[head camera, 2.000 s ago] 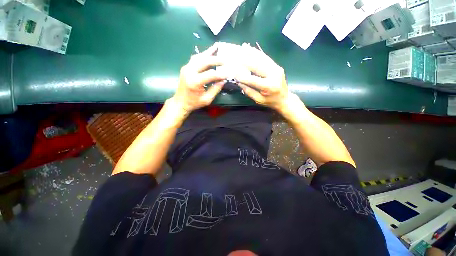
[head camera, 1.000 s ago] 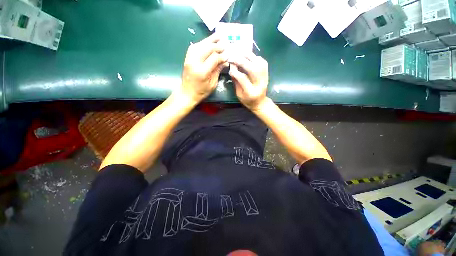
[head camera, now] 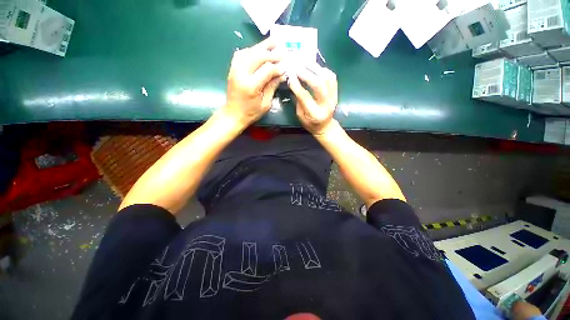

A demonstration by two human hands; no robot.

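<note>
A small white carton [head camera: 294,42] with a teal mark is held upright over the bench near its front edge. My left hand [head camera: 253,81] grips its left side and lower part. My right hand [head camera: 315,94] grips its lower right, with the fingertips of both hands meeting at the near end. The near end of the carton is hidden by my fingers.
The green bench [head camera: 175,69] holds open white cartons [head camera: 375,28] at top centre-right, closed cartons [head camera: 497,80] stacked at right, and cartons [head camera: 47,28] at far left. Small white scraps [head camera: 144,91] lie about. A person's hand [head camera: 525,310] shows at lower right.
Since two seconds ago my hands have moved closer together and the carton's face with the teal mark has come into view. In the last second they have hardly moved; the view has shifted slightly.
</note>
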